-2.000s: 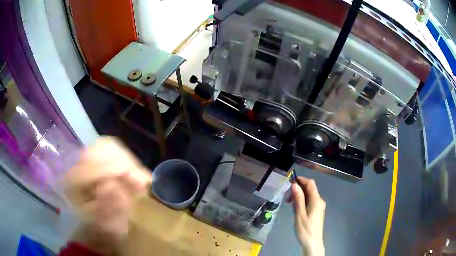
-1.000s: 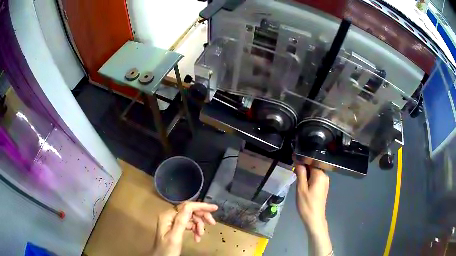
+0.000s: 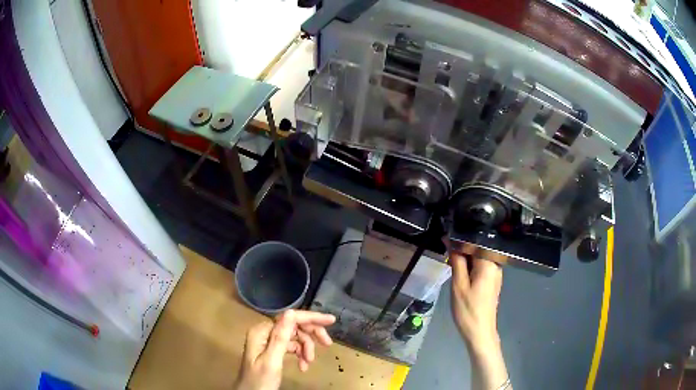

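Observation:
The edge machine (image 3: 458, 99) stands in front of me with its clear guard and two round black wheels, a left wheel (image 3: 418, 183) and a right wheel (image 3: 482, 211). A narrow black strap (image 3: 402, 283) hangs below the gap between the wheels, over the tray. My right hand (image 3: 476, 301) is raised to the front edge of the right wheel's black plate; its fingertips are hidden under the plate, so I cannot tell what they hold. My left hand (image 3: 286, 346) is below the bin, empty, with its fingers apart.
A round grey bin (image 3: 272, 276) stands at the tan board (image 3: 198, 327). A stained tray (image 3: 336, 305) holds a green-capped bottle (image 3: 410, 327). A greenish stool-table (image 3: 221, 90) with two metal discs stands left. Purple curtain (image 3: 46, 221) is at far left.
The strap's upper length, which crossed the clear guard, has gone down between the wheels. My right hand has risen to the plate. My left hand has moved right and down from the bin's left.

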